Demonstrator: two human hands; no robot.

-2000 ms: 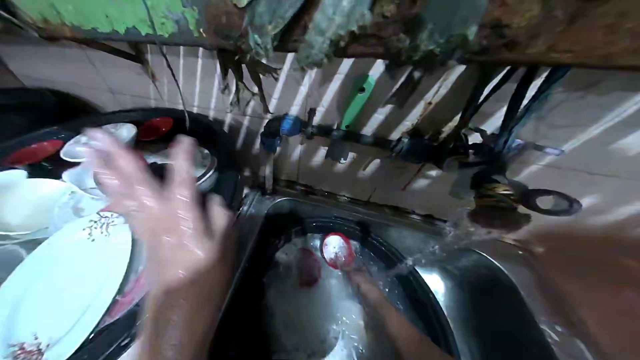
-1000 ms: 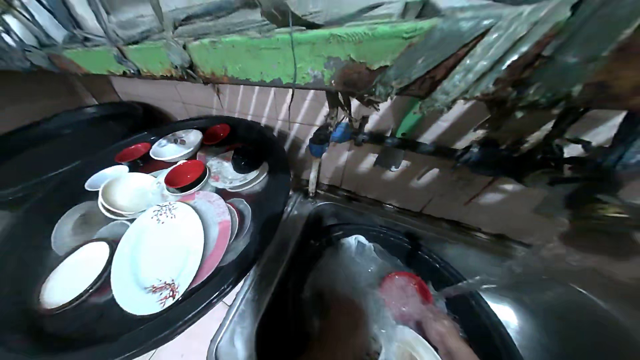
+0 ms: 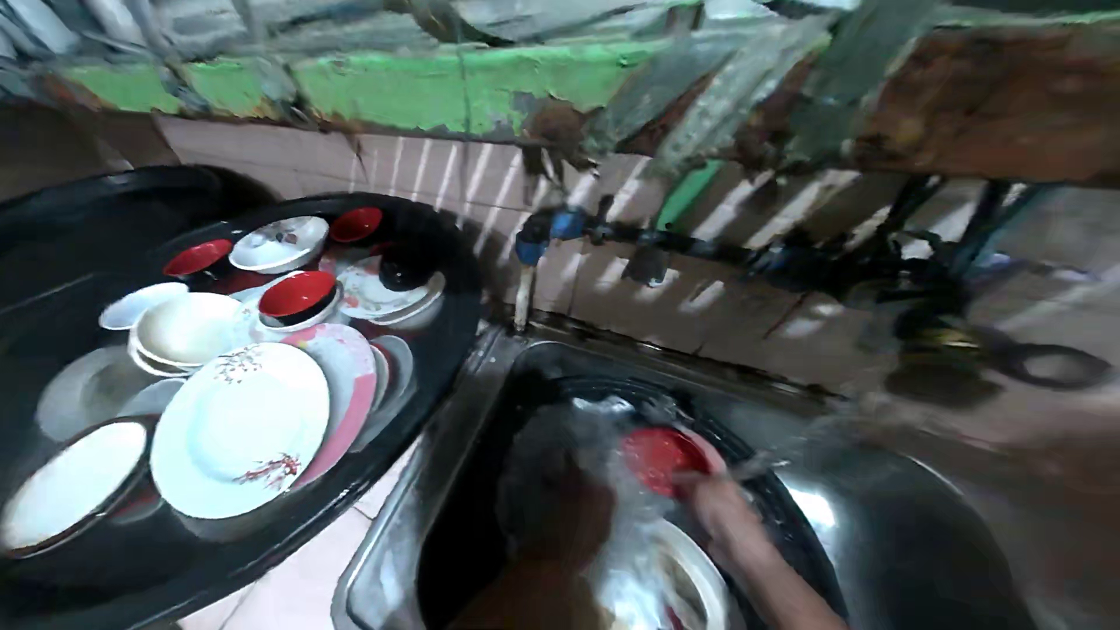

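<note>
My right hand (image 3: pixel 722 512) holds a small red bowl (image 3: pixel 661 459) by its rim, over a black basin (image 3: pixel 809 560) of sudsy water set in a steel sink. A blurred, shadowed shape low in the basin is my left hand (image 3: pixel 569 516); its fingers cannot be made out. A white bowl (image 3: pixel 691 569) lies in the water just below the red one. At the left, a wide black tub (image 3: pixel 420 455) holds a white floral plate (image 3: pixel 241 429), a pink-rimmed plate (image 3: pixel 346 385), a cream bowl (image 3: pixel 188 328) and several red and white bowls.
Another black tub (image 3: pixel 105 188) stands behind at the far left. The steel sink (image 3: pixel 910 525) has a raised rim along the tiled wall. Pipes with a blue fitting (image 3: pixel 529 241) run along that wall, under a green, rusted ledge (image 3: pixel 394 87). A dark ring-shaped thing (image 3: pixel 1059 366) is at the right.
My left hand, raised with spread fingers near the dishes two seconds ago, is now down over the basin. The red bowl remains at my right hand. The view has swung left.
</note>
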